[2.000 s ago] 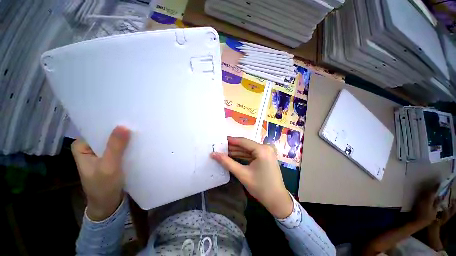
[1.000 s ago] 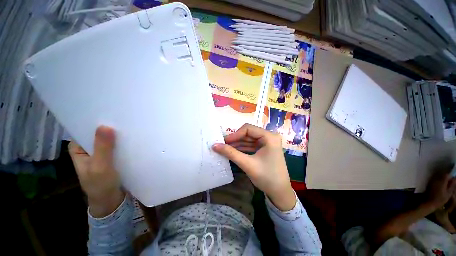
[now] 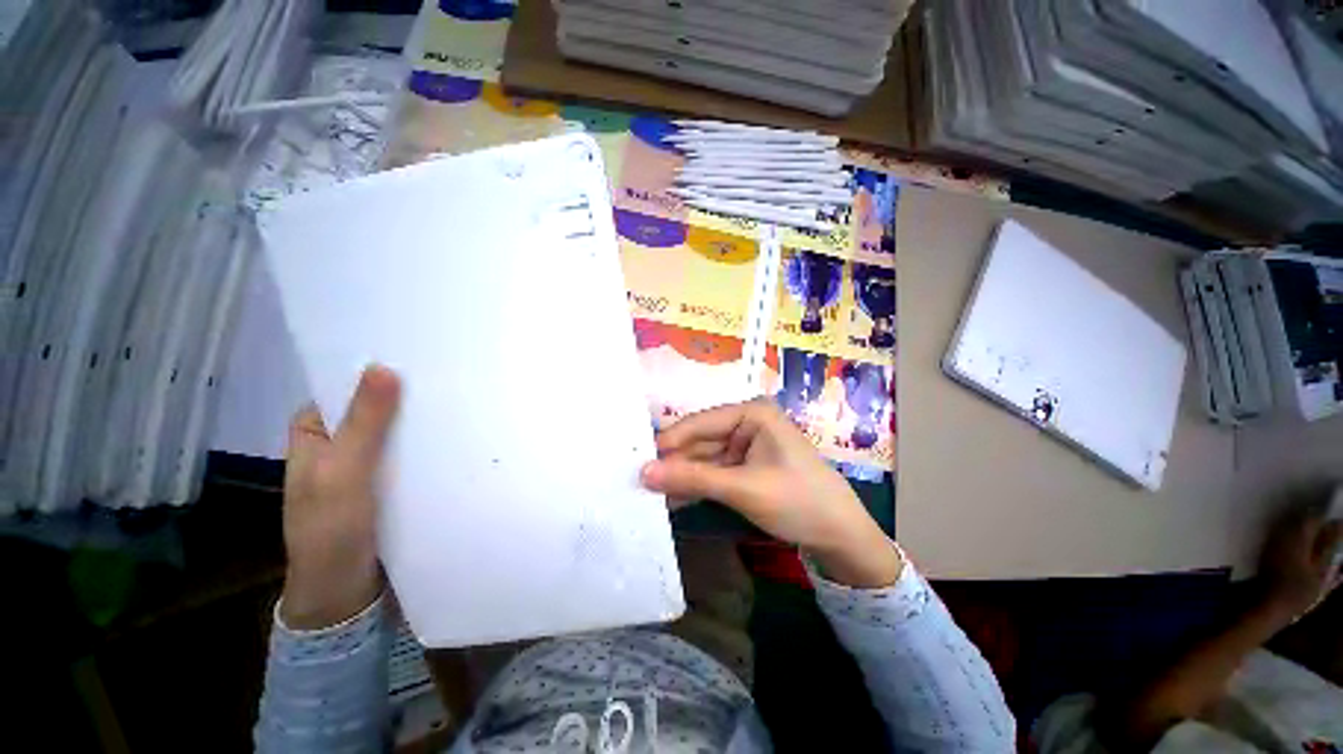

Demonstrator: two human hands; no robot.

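A white back housing point(image 3: 479, 398) is held up in front of me, its inner or outer face washed out by glare. My left hand point(image 3: 342, 494) grips its left edge, thumb on the face, fingers hidden behind it. My right hand point(image 3: 759, 479) pinches its right edge near the lower corner with thumb and fingertips; whether a small part is between them cannot be seen. A row of white sticks point(image 3: 759, 174) lies on the printed sheet point(image 3: 692, 280) behind the housing.
Tall white housing stacks point(image 3: 111, 295) stand at left, others point(image 3: 737, 44) at the back. Small white pieces point(image 3: 332, 140) lie in clear plastic at back left. A set-aside housing point(image 3: 1068, 354) lies on the cardboard point(image 3: 943, 501). Screen units point(image 3: 1237, 339) and a person's hand point(image 3: 1299, 560) are at far right.
The housing has swung to a more upright, more steeply angled pose and looks narrower. Both hands still hold it, the right at the right edge. The camera view has shifted slightly.
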